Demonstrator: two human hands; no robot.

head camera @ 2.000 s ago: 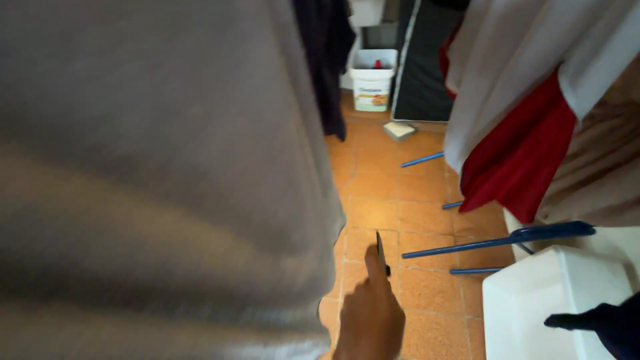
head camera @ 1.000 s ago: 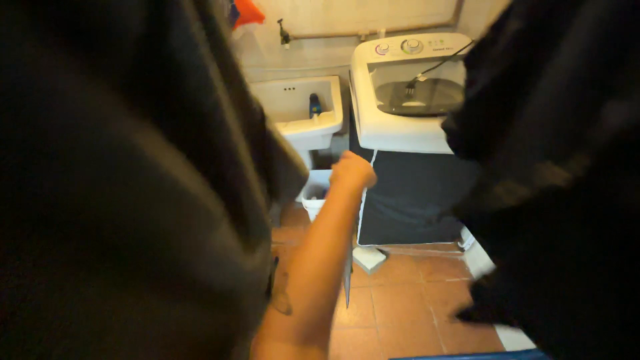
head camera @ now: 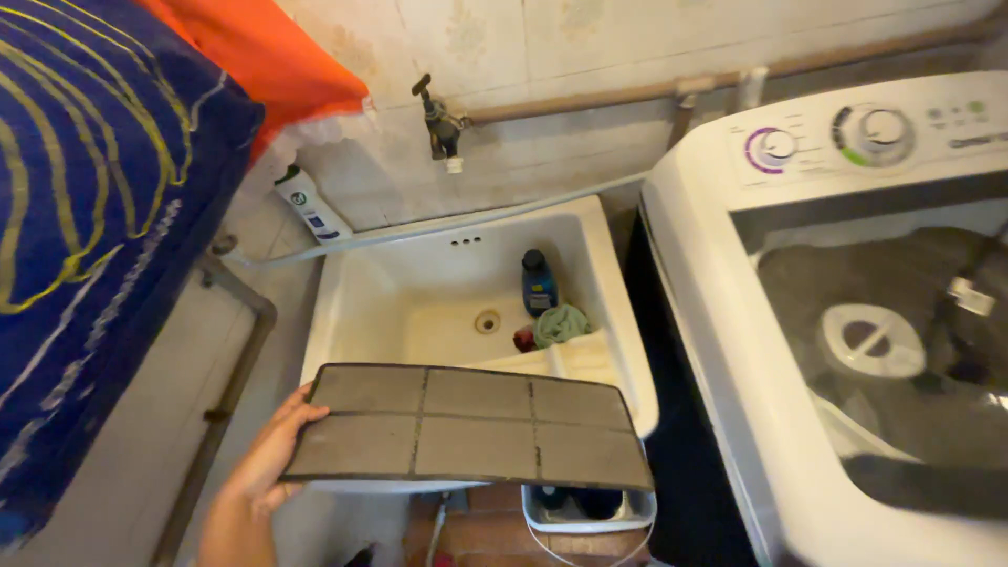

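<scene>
My left hand [head camera: 268,449] grips the left end of a flat rectangular mesh filter [head camera: 480,429], its thumb on top. The filter has a dark frame and ribs and looks grey with dust. It is held over the front edge of a white laundry sink [head camera: 350,291]. In the basin are a dark blue bottle [head camera: 539,285], a green cloth [head camera: 561,325] and a small dark red item [head camera: 524,339] near the drain [head camera: 487,321]. My right hand is out of view.
A wall tap [head camera: 442,126] hangs above the sink. A white bottle [head camera: 313,206] stands at its back left corner. A washing machine [head camera: 709,331] is on the right, a white bucket [head camera: 587,521] below the filter, and blue and orange cloths [head camera: 102,197] hang at upper left.
The view has moved from a passage between hanging cloths to the sink. The filter now shows its broad face in my left hand; a second ago an arm reached forward with a thin, edge-on item.
</scene>
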